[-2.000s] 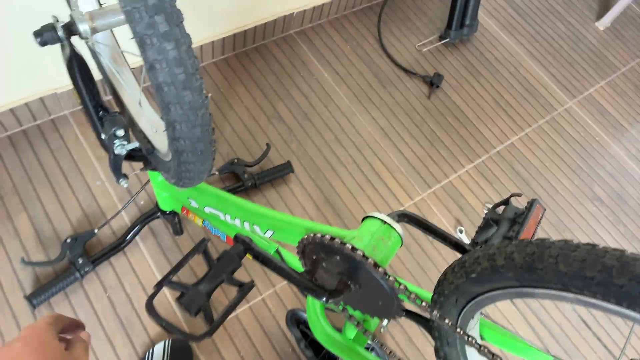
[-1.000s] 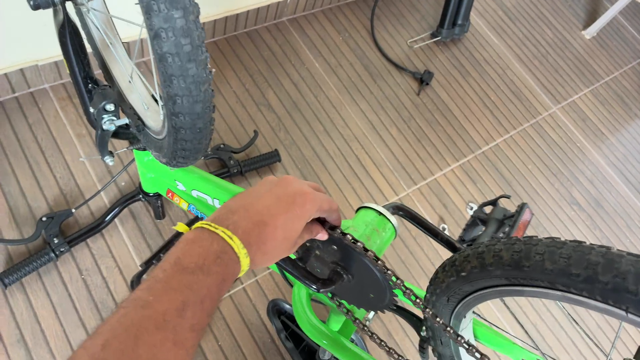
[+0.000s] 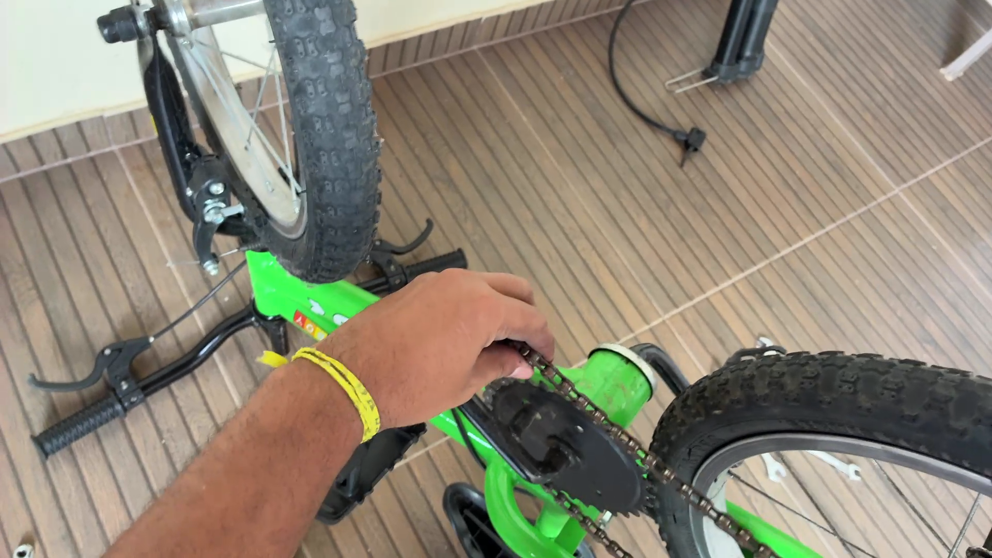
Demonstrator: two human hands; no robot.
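Note:
A green bicycle frame stands upside down on its black handlebar, wheels upward. My left hand, with a yellow band at the wrist, reaches in from the lower left. Its thumb and fingers pinch the upper run of the bicycle chain above the black chainring. From the fingers the chain slants down right past the rear tire; its lower run leaves the bottom of the chainring. A pedal lies partly behind my wrist. My right hand is out of view.
The front tire rises at the upper left near the wall. A black pump with its hose is at the top right. Behind the rear wheel, wrenches lie on the wood-look tiled floor.
My left hand has come in from the lower left corner to the chainring. Over the last second it has stayed there, and the chain now shows between thumb and fingers.

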